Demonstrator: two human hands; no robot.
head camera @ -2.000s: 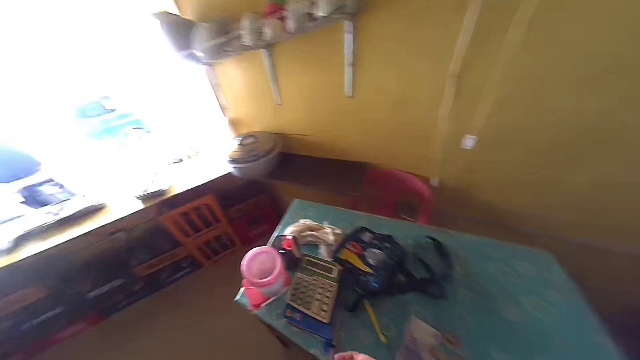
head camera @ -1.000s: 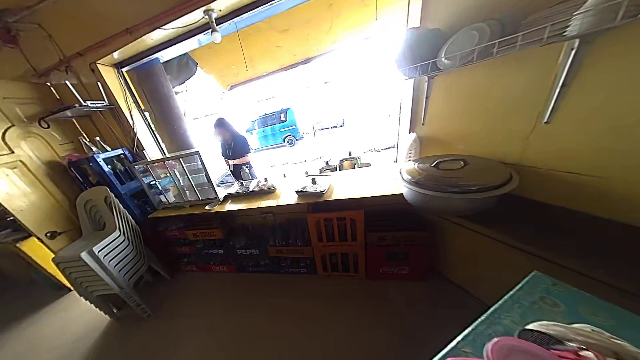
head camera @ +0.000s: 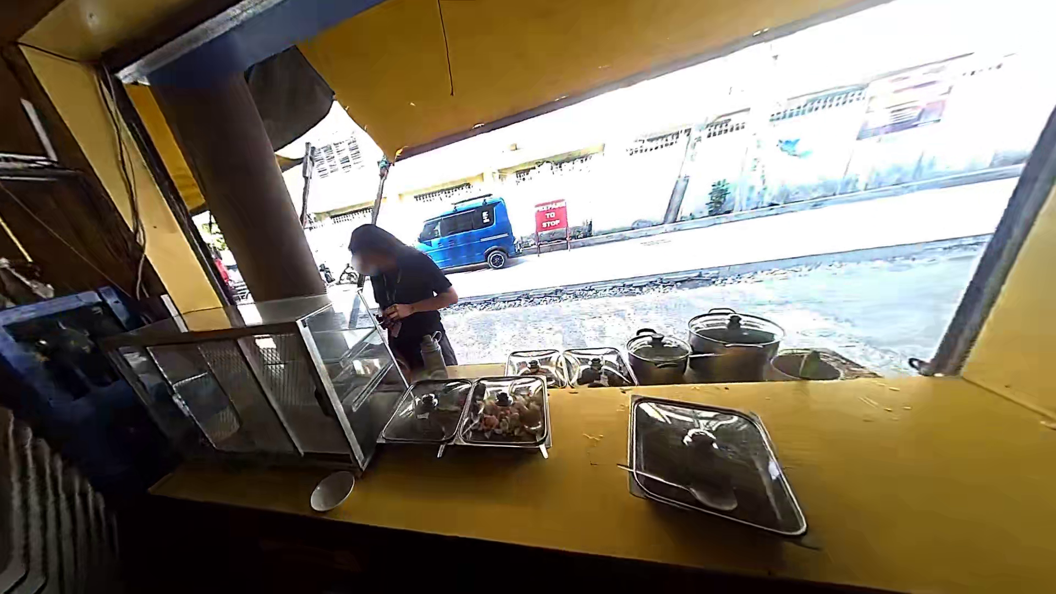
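Observation:
Neither my left hand nor my right hand shows in the head view. Across the yellow counter (head camera: 577,503), a large rectangular food tray with a glass lid (head camera: 714,466) stands at the right, a spoon (head camera: 685,487) lying on the lid. Two smaller lidded trays, one of them (head camera: 505,412) holding food, sit side by side near the middle. Behind them are more lidded dishes (head camera: 596,367). Two pots with glass lids (head camera: 734,342) stand at the counter's far edge, beside a pot with something upright in it (head camera: 807,365). A small white bowl (head camera: 332,492) rests at the near edge.
A glass display case (head camera: 272,388) stands on the counter's left end. Beyond it, a person in a dark shirt (head camera: 412,289) stands outside. A thick column (head camera: 239,181) rises at the left. Stacked chairs (head camera: 41,503) and a blue crate-like object (head camera: 74,346) are at lower left.
The view has swung from the table with the calculator to the serving window and come nearer the counter. The fingertips seen low in the earliest frame are out of view.

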